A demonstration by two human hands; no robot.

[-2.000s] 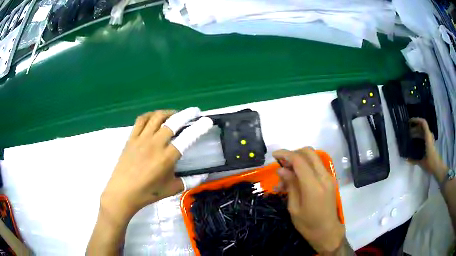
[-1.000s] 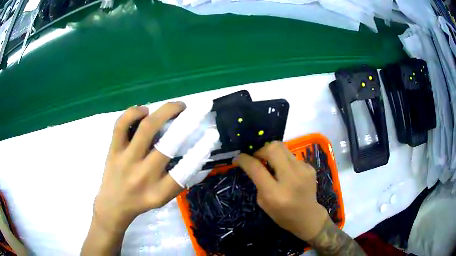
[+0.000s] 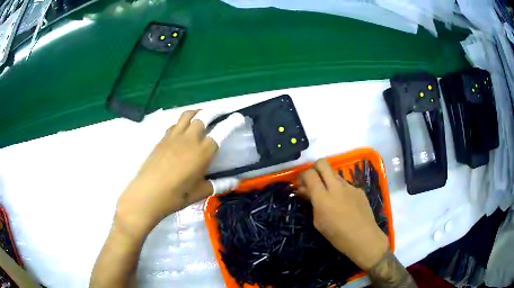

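Note:
My left hand, with white sleeves on some fingers, grips the left part of a black plastic frame above the white bench strip. The frame has a large window and yellow dots on its solid right end. An orange tray just below holds a heap of thin black pieces. My right hand is over the tray's upper edge, thumb and finger together. Whether a piece is between them cannot be told. Another single frame lies tilted on the green belt.
Two stacks of black frames stand at the right, one with an open window and one farther right. White sheets lie at the far right. Small white discs are near the front right. Part of another orange tray shows at the left edge.
A single frame now lies on the green belt. My left hand holds a frame flatter, with its window showing. My right hand has moved off the frame to the tray's edge. Another person's hand at right is gone.

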